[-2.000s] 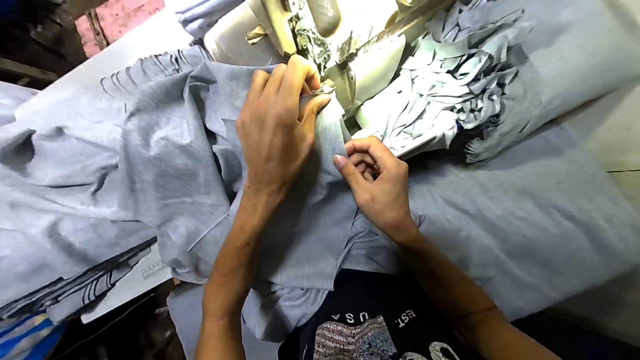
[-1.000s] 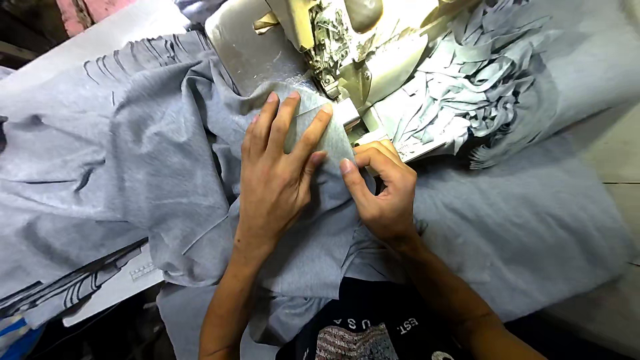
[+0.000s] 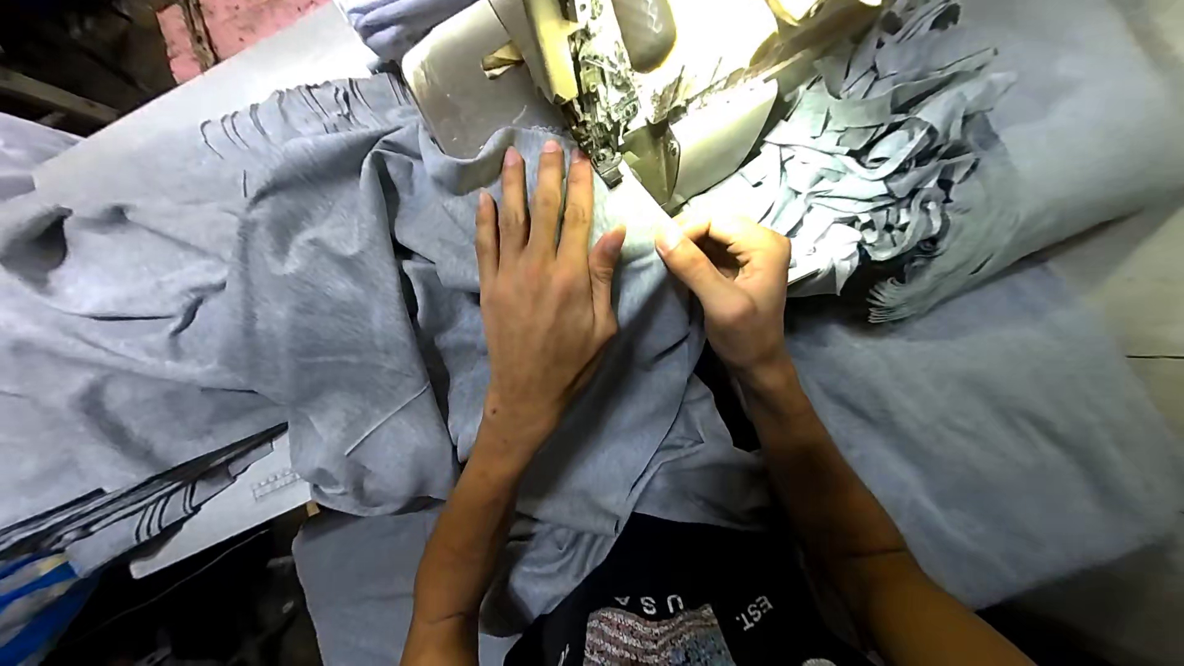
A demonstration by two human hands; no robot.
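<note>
Grey-blue fabric (image 3: 324, 324) lies in folds over the work table and runs up to the needle area of an industrial sewing machine (image 3: 592, 102). My left hand (image 3: 546, 277) rests flat on this fabric with its fingers apart, the fingertips just left of and below the presser foot (image 3: 610, 173). To the right of it, my right hand (image 3: 735, 282) pinches the fabric's edge between thumb and forefinger, close below the machine's bed. The stitching point itself is partly hidden by the machine parts.
A heap of thin fabric strips (image 3: 860, 166) lies right of the machine. More grey fabric (image 3: 980, 416) spreads at the right. Stacked cloth edges (image 3: 176, 499) lie at the lower left on the white table (image 3: 250, 486), beside a blue striped bag (image 3: 42, 601).
My left hand, bunched at the fabric's edge by the machine two seconds ago, now lies flat with fingers spread. My right hand keeps its pinch at the edge.
</note>
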